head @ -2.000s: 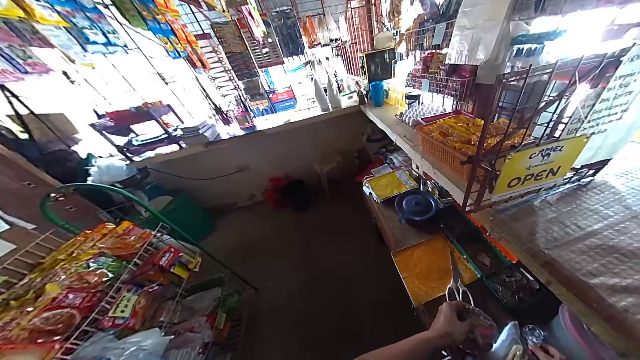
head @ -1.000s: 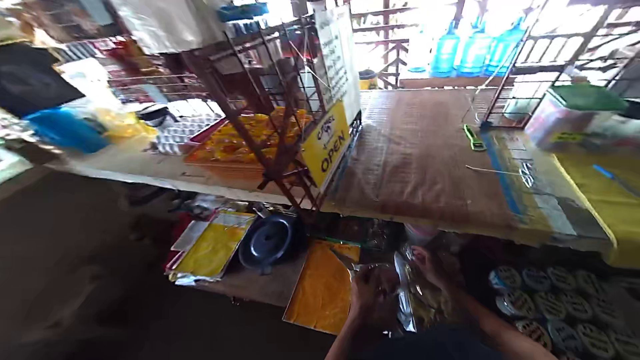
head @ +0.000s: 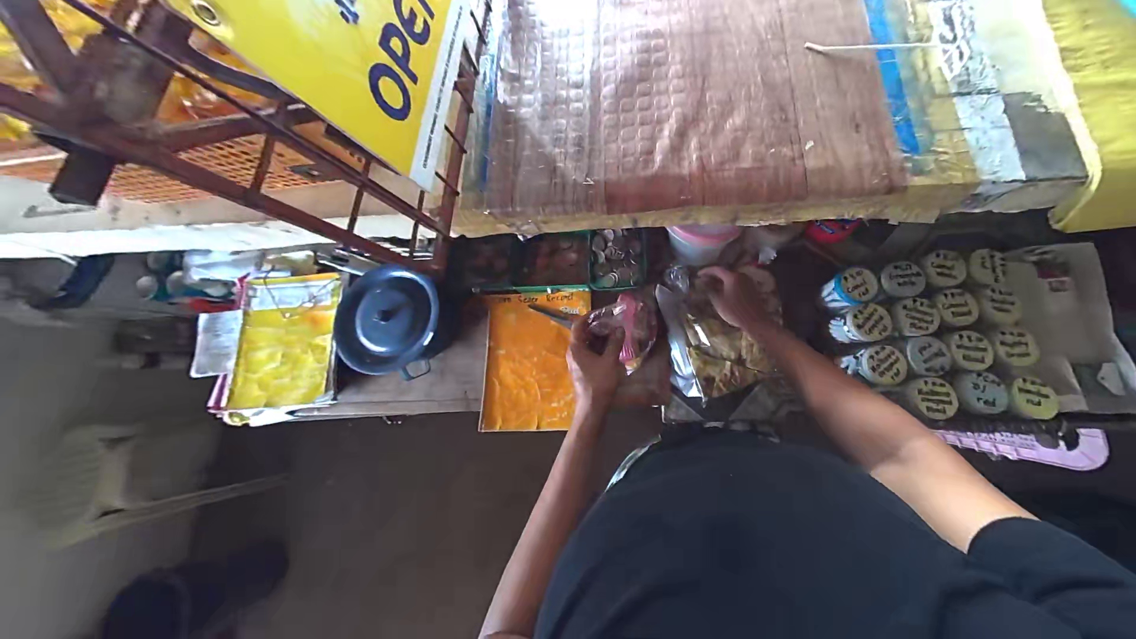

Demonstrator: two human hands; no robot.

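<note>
My left hand (head: 596,359) grips a small clear plastic bag with pink and dark contents (head: 632,330), over the right edge of an orange notebook (head: 528,373). Scissors blades (head: 552,315) point out left of that hand, above the notebook; their handles are hidden. My right hand (head: 735,297) is at the top of a larger clear plastic bag (head: 723,355) with brownish contents; its fingertips are partly hidden, so its hold is unclear. Behind the hands sit a green tray of coins (head: 617,257) and a tub with a pinkish lid (head: 704,235).
Left of the notebook stand a dark blue lidded pot (head: 387,318) and a yellow plastic-covered notebook (head: 284,342). Several jars with handwritten lids (head: 932,311) fill the right side. A plastic-covered counter (head: 692,106) overhangs the shelf. A rusty metal rack (head: 266,169) bears a yellow sign (head: 355,71).
The view has swung right and down to the low shelf. My left hand stays by the scissors and small bag; my right hand is now at the top of the larger bag.
</note>
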